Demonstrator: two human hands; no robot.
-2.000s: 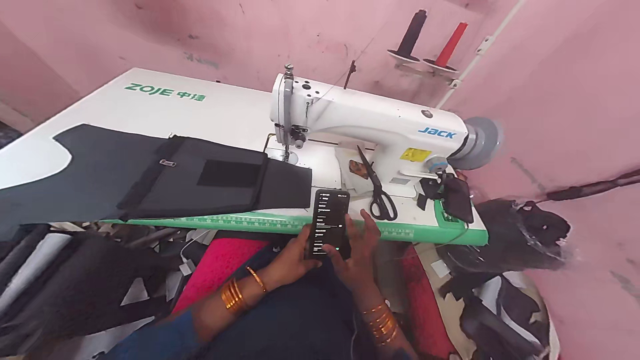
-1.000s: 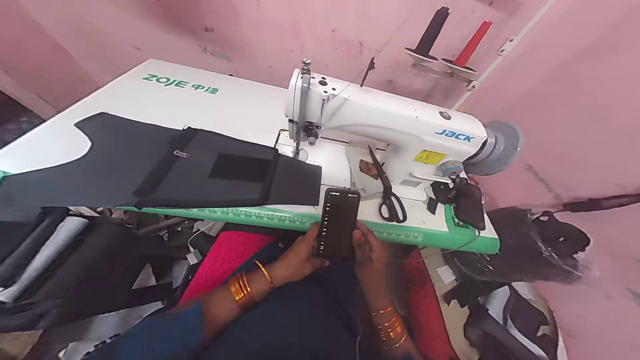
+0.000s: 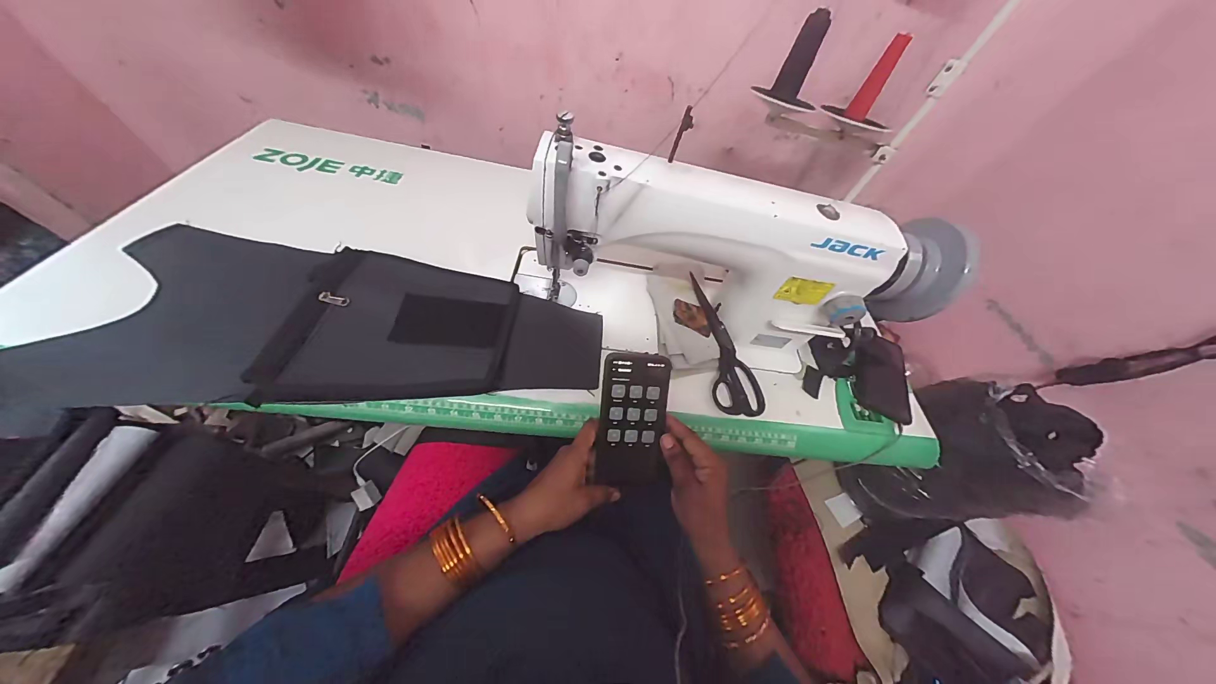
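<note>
A dark smartphone (image 3: 630, 418) is held upright over my lap, just in front of the table edge, its screen lit with a grid of icons. My left hand (image 3: 568, 483) grips its left side. My right hand (image 3: 696, 472) holds the phone's right edge with the fingers. Behind the phone stands a white Jack sewing machine (image 3: 703, 204). Black-handled scissors (image 3: 730, 370) lie on the machine bed, partly over a pale sheet. To the left, a dark fabric piece (image 3: 427, 328) with a zipper and a black patch lies flat, its right end near the needle.
The white sewing table (image 3: 446, 204) has a green front edge with a measuring scale. Black (image 3: 801, 57) and red thread cones (image 3: 879, 78) stand at the back right. Fabric scraps (image 3: 171, 513) are heaped below left, with more dark pieces (image 3: 969, 589) in a bag below right.
The phone's screen has changed from a list to a grid of icons. My right thumb and fingers, spread by the screen two seconds ago, now rest at the phone's right edge.
</note>
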